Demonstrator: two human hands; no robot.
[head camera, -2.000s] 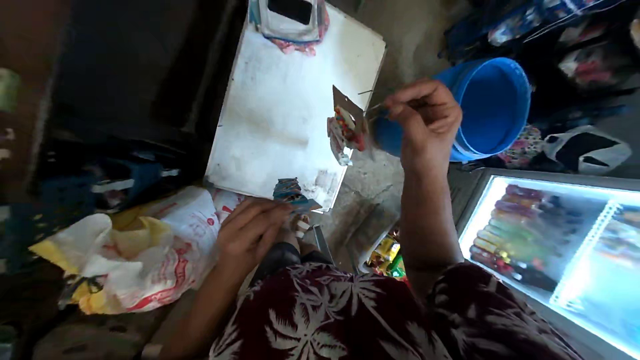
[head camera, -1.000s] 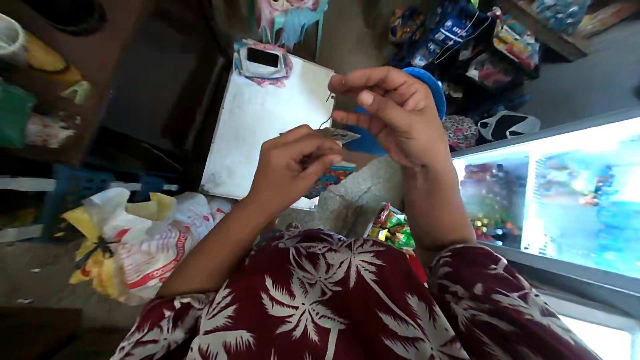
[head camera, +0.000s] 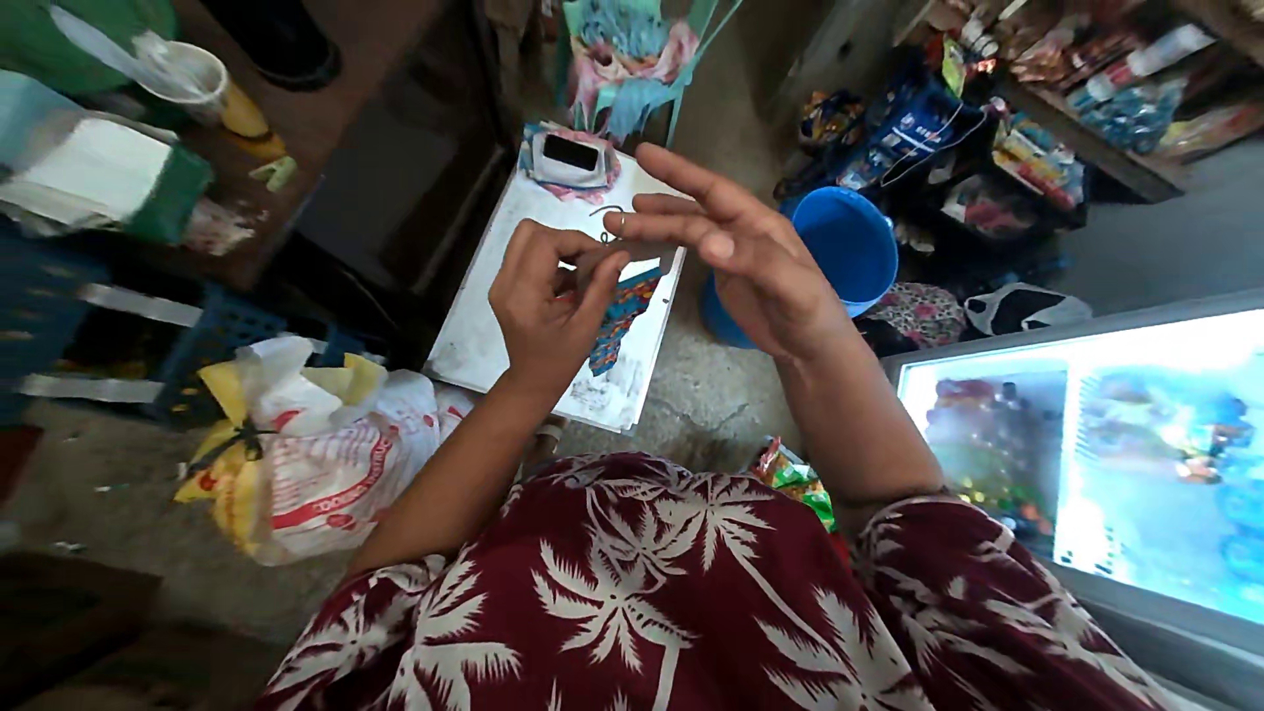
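Note:
Above a white table (head camera: 464, 326), my left hand (head camera: 543, 296) pinches a piece of brown cardboard between thumb and fingers. Below the card hangs a strip of blue and orange patterned packets (head camera: 624, 321). A thin dark wire (head camera: 606, 209) rises from the card in a curve. My right hand (head camera: 750, 257) is spread just right of it, with its fingertips at the wire; whether they grip it cannot be told. At the table's far end a dark phone (head camera: 571, 151) lies on a folded cloth (head camera: 607, 181).
A blue bucket (head camera: 844, 247) stands right of the table. Tied plastic bags (head camera: 326, 464) lie at the left. A lit glass-front cooler (head camera: 1066, 444) is at the right, near shelves of packaged goods (head camera: 1047, 158). A green chair (head camera: 681, 99) draped with cloths stands beyond the table.
Two seconds ago my hands were far apart, with the cardboard hanging near my right hand. Now they are close together and the cardboard is in my left hand.

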